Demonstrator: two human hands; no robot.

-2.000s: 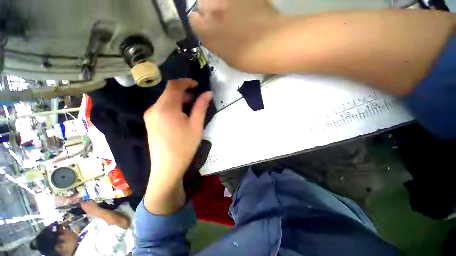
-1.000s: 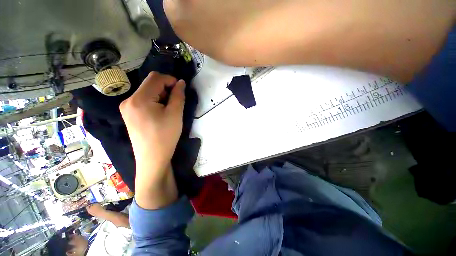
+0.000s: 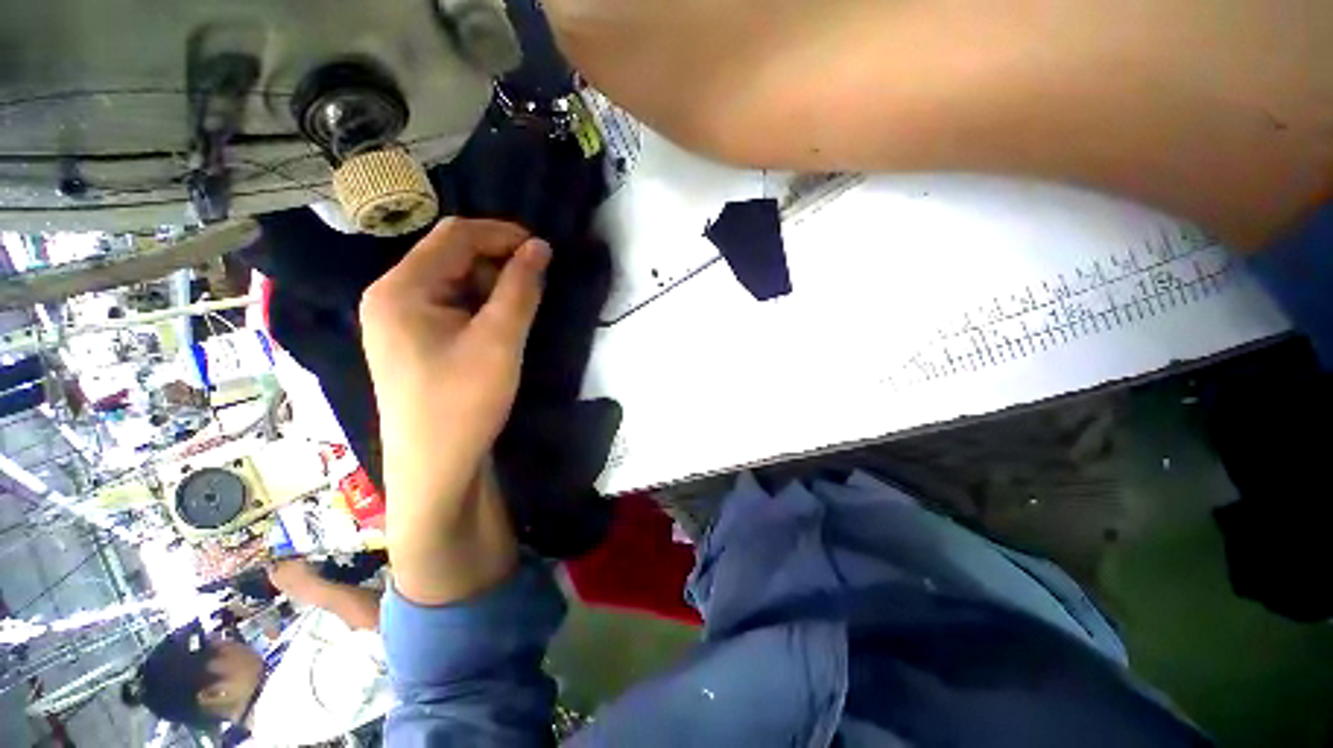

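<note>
A large black garment piece (image 3: 563, 344) lies under the sewing machine head (image 3: 132, 102) and hangs over the left part of the table. My left hand (image 3: 446, 329) pinches the cloth between thumb and fingers, just below the ribbed cream knob (image 3: 385, 190). The presser foot area (image 3: 548, 110) is at the cloth's upper end. My right forearm crosses the top right; my right hand is cut off by the top edge or hidden. A small black cut piece (image 3: 753, 249) lies alone on the white table.
The white table (image 3: 731, 395) has a printed ruler scale (image 3: 1075, 310). A dark red cloth or bin (image 3: 640, 563) is below its front edge. Black cloth (image 3: 1272, 482) hangs at right. Another person (image 3: 314, 672) is at lower left.
My left hand has closed from a spread thumb and fingers to a pinch on the cloth. My right hand has passed out of view at the top. The camera view has shifted slightly.
</note>
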